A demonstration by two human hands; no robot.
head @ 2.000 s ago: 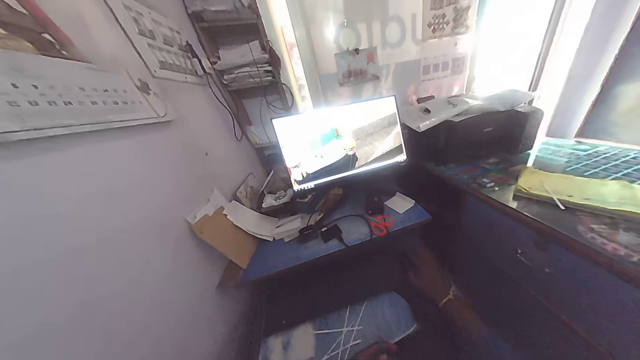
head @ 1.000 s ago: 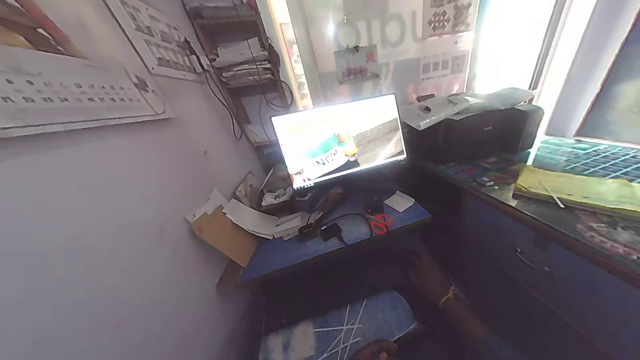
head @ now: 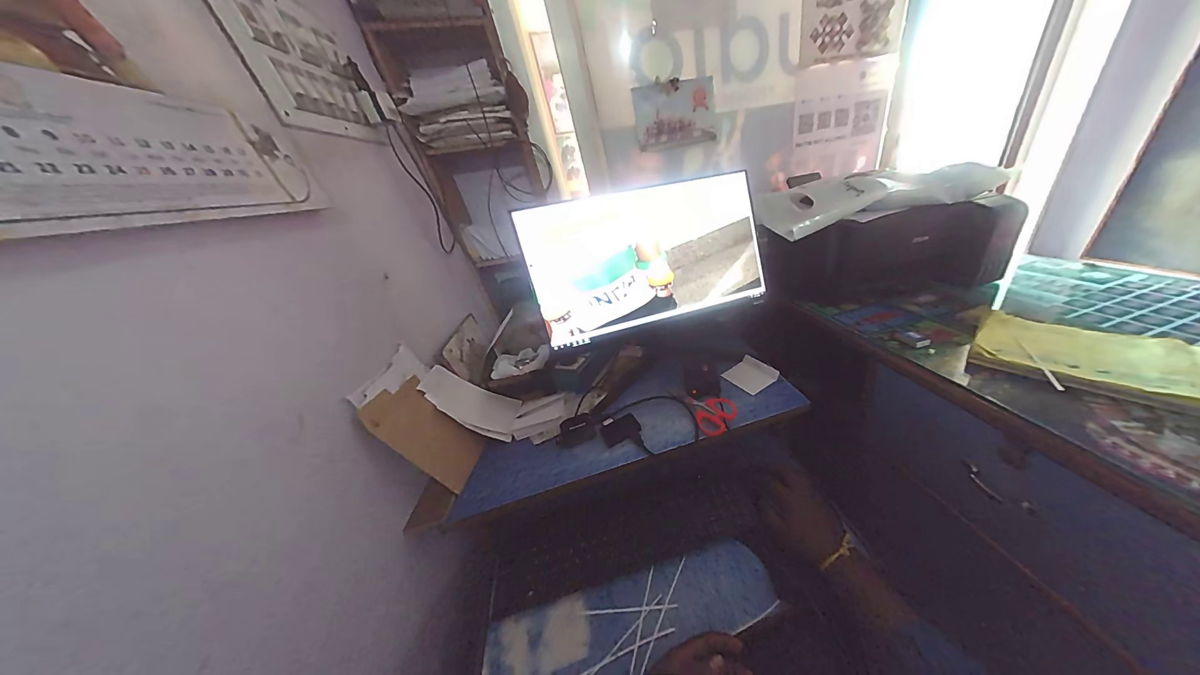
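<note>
My right hand (head: 792, 511), with a yellow band at the wrist, reaches over the right end of a dark keyboard (head: 637, 520) on a low shelf. Its fingers are too dark to tell whether they hold anything. Only part of my left hand (head: 703, 653) shows at the bottom edge, beside several thin white strips (head: 647, 609) lying crossed on a blue surface (head: 722, 581); what it touches is unclear. Above the keyboard, a lit monitor (head: 647, 262) stands on the blue desk (head: 534, 473). Red-handled scissors (head: 716, 416) and black adapters (head: 577, 429) with a cable lie on the desk.
Papers and a brown cardboard piece (head: 422, 431) lean by the left wall. A white paper (head: 750, 374) lies on the desk. To the right, a black printer (head: 928, 244) and a yellow folder (head: 1078, 352) are on a glass-topped counter (head: 937, 352). Shelves (head: 469, 150) hold paper stacks.
</note>
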